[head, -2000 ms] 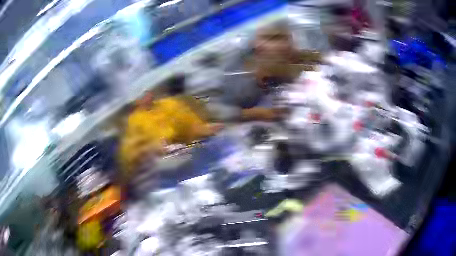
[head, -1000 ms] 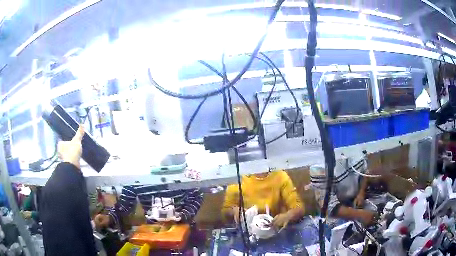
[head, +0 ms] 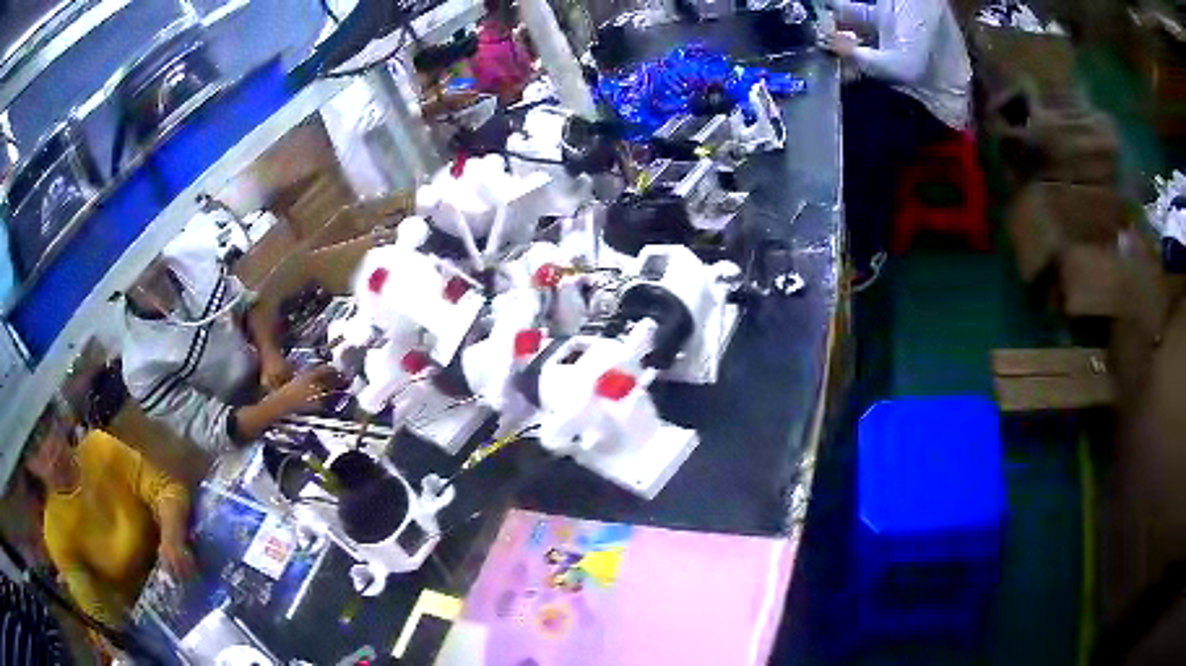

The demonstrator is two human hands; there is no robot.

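No hand of mine is in the picture. Nearest in front, a pink mat printed with cartoon princesses [head: 689, 586] lies on the dark bench [head: 767, 442]. Beyond it stands a group of white housings with red pieces [head: 598, 403], some upright and some tilted. A white housing with a black round opening [head: 689, 306] stands at their right. Another white housing with a dark round insert [head: 371, 501] lies left of the mat. Thin wires run between the housings.
A blue stool [head: 930, 481] stands right of the bench on the green floor. Cartons [head: 1054, 377] lie beyond it. A seated person [head: 904, 65] is at the far end by a red stool [head: 943, 195]. Blue wires [head: 689, 85] are heaped there. Two people sit across at left.
The view has swung right and down from the overhead shelf to the bench and floor. My left hand and the flat black box it held have left the picture.
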